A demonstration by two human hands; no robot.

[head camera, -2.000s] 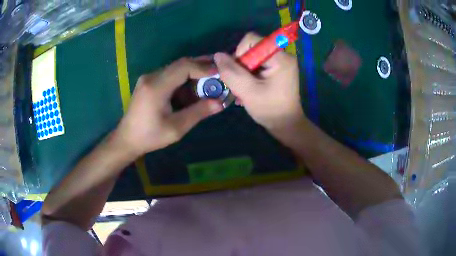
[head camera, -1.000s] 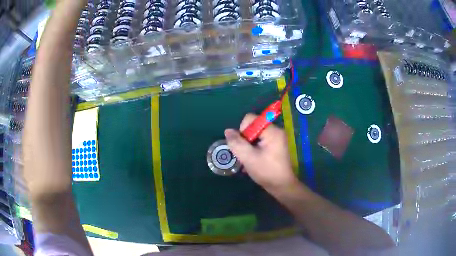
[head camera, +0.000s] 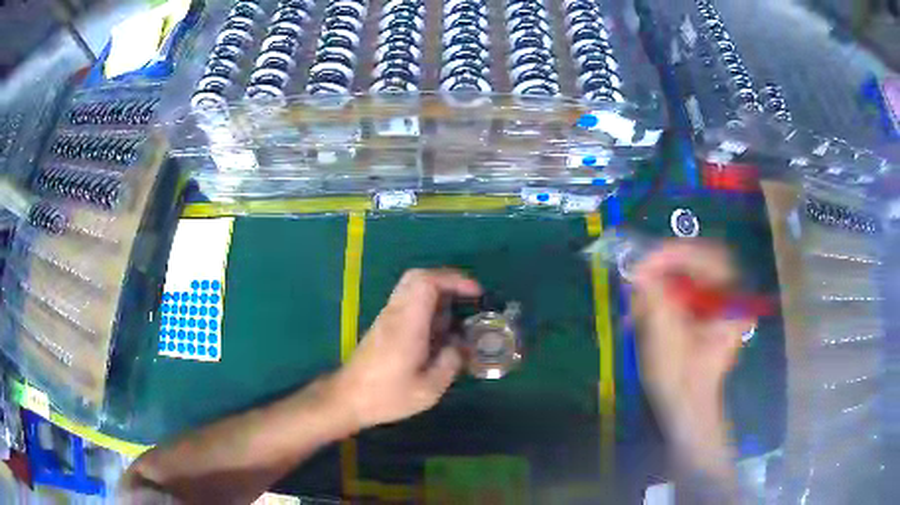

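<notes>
A round silver metal part (head camera: pixel 491 345) is over the green mat in front of me. My left hand (head camera: pixel 410 345) is curled at its left side, with thumb and forefinger at its edge; a small dark thing shows between the fingers, too unclear to name. My right hand (head camera: pixel 686 316) is blurred at the right, holding the red pen-type tool (head camera: pixel 718 298) across the palm. Its fingertips are near a blurred pale disc (head camera: pixel 626 258); contact is unclear.
A clear tray of ring parts (head camera: pixel 395 128) spans the back. Side trays stand left (head camera: pixel 74 256) and right (head camera: pixel 834 296). A white disc (head camera: pixel 684 222) lies behind my right hand. A blue-dot sticker sheet (head camera: pixel 197 247) lies at left; yellow tape (head camera: pixel 352 296) crosses the mat.
My left hand has come back from the far left to the silver part. My right hand, with the red tool, has moved away from that part to the right, among the loose discs.
</notes>
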